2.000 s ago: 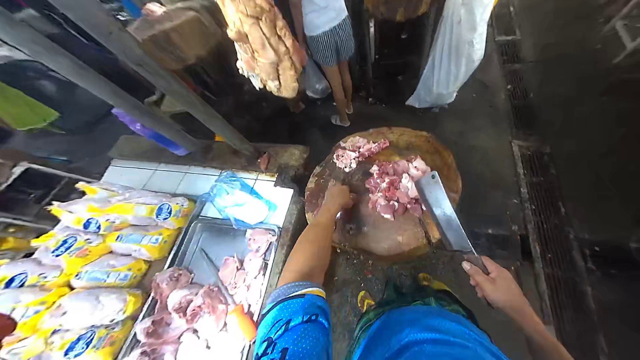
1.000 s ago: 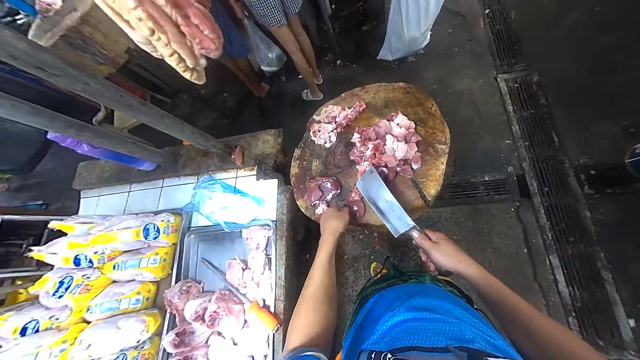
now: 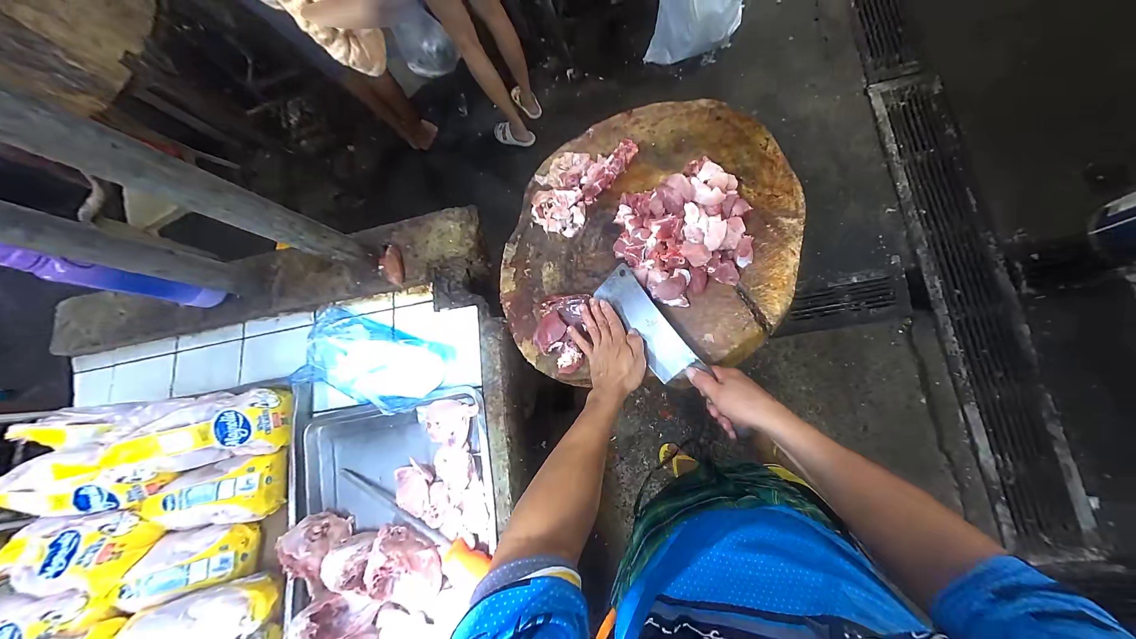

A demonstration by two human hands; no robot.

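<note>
My right hand (image 3: 735,397) grips the handle of a meat cleaver (image 3: 650,324), whose broad blade lies over the near part of a round wooden chopping block (image 3: 568,266). With its fingers spread, my left hand (image 3: 612,351) rests on a piece of raw meat (image 3: 552,327) at the block's near left edge, fingertips close beside the blade. A pile of cut meat pieces (image 3: 683,226) lies just beyond the cleaver, right of the block's middle. Bony meat scraps (image 3: 575,188) sit at the far left of the block.
Left of the block, a tiled counter (image 3: 209,362) holds a blue plastic bag (image 3: 373,359), a metal tray (image 3: 333,444) with raw meat and an orange-handled knife (image 3: 399,510), and packaged chickens (image 3: 204,488). Another person's legs (image 3: 484,67) stand beyond. A floor drain grate (image 3: 985,328) runs at right.
My left hand has gone from the edge of the meat piece to lying spread on it. The cleaver remains in my right hand, its blade now beside my left fingers.
</note>
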